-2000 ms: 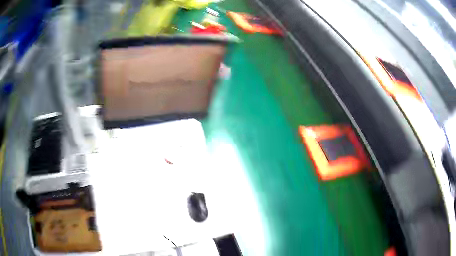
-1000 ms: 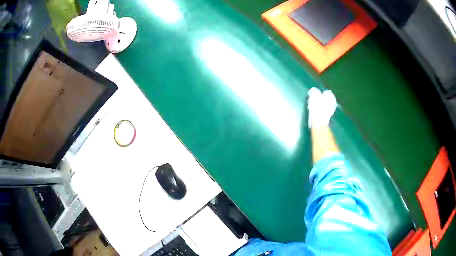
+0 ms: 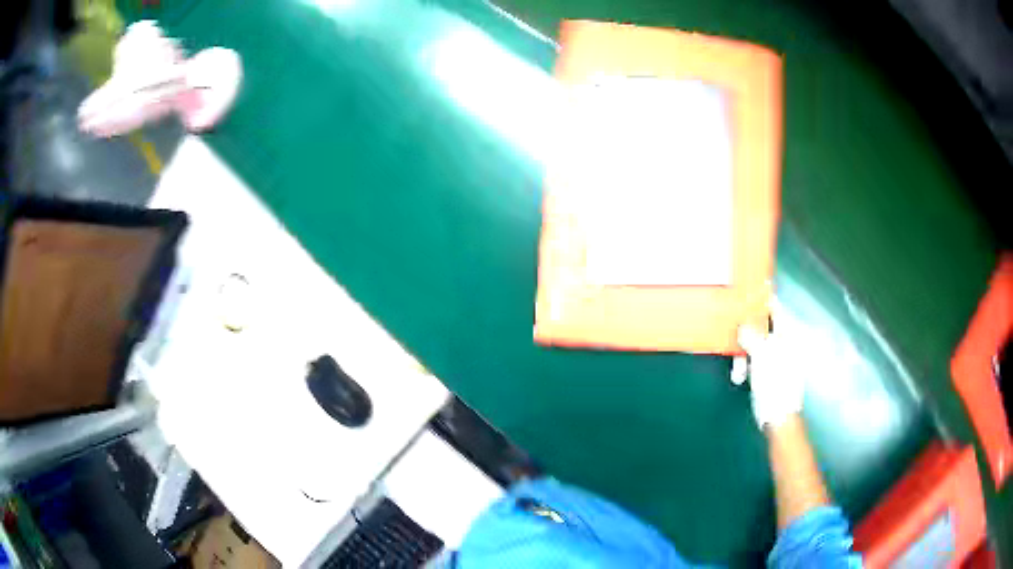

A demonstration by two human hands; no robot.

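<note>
An orange foam tray point(image 3: 662, 319) is over the green bench at the upper middle right. A flat tablet point(image 3: 661, 183) lies in it, washed out white by glare. My right hand point(image 3: 774, 372), in a white glove, grips the tray's near right corner, with the fingers at its edge and the forearm reaching up from below. My left hand is not in view; a blue sleeve point(image 3: 567, 528) shows at the bottom middle.
A white table point(image 3: 256, 445) at the left holds a black mouse point(image 3: 339, 391) and a tape roll point(image 3: 234, 301). A monitor point(image 3: 72, 317), a pink fan point(image 3: 167, 87) and a keyboard point(image 3: 383, 540) stand around it. More orange trays point(image 3: 922, 489) lie at the lower right.
My right hand has moved lower right and taken hold of an orange tray with a tablet. The tray has come nearer and turned. The view has shifted slightly.
</note>
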